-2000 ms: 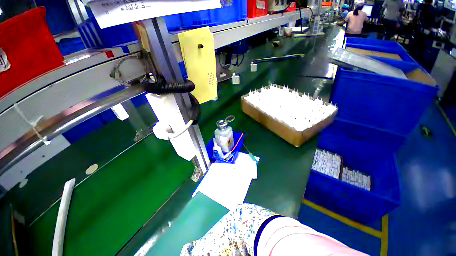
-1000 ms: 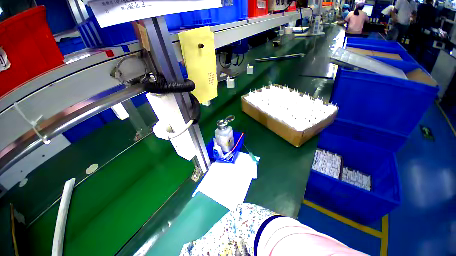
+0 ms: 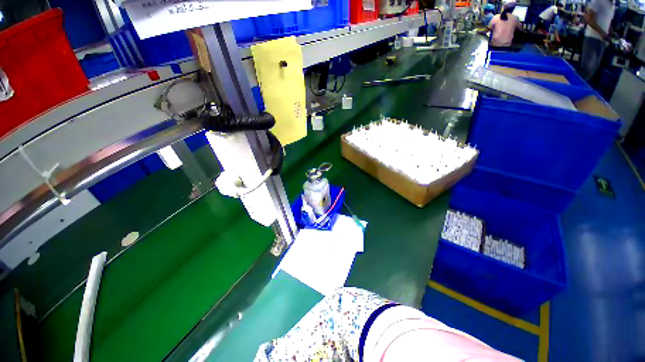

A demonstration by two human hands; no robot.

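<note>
Neither of my hands shows. A speckled sleeve cover (image 3: 329, 327) and a pink sleeve (image 3: 424, 338) come in at the bottom edge, and the hand beyond them is out of the picture. Nearest in front lie white sheets (image 3: 325, 251) on the bench. Behind them a dispenser bottle (image 3: 317, 196) with a metallic top stands in a small blue tray (image 3: 327, 223). A shallow brown carton (image 3: 396, 174) full of upright white units with thin points stands farther back on the bench.
A blue tote (image 3: 544, 283) with cartons of white parts stands right of the bench. A metal post (image 3: 240, 78) rises beside the green belt (image 3: 163, 283). A white bar (image 3: 90, 307) lies across the belt at left. People are in the far background.
Two small white blocks behind the post have moved left and nearer along the belt. A background person at the upper right has moved right. The sleeve has barely moved.
</note>
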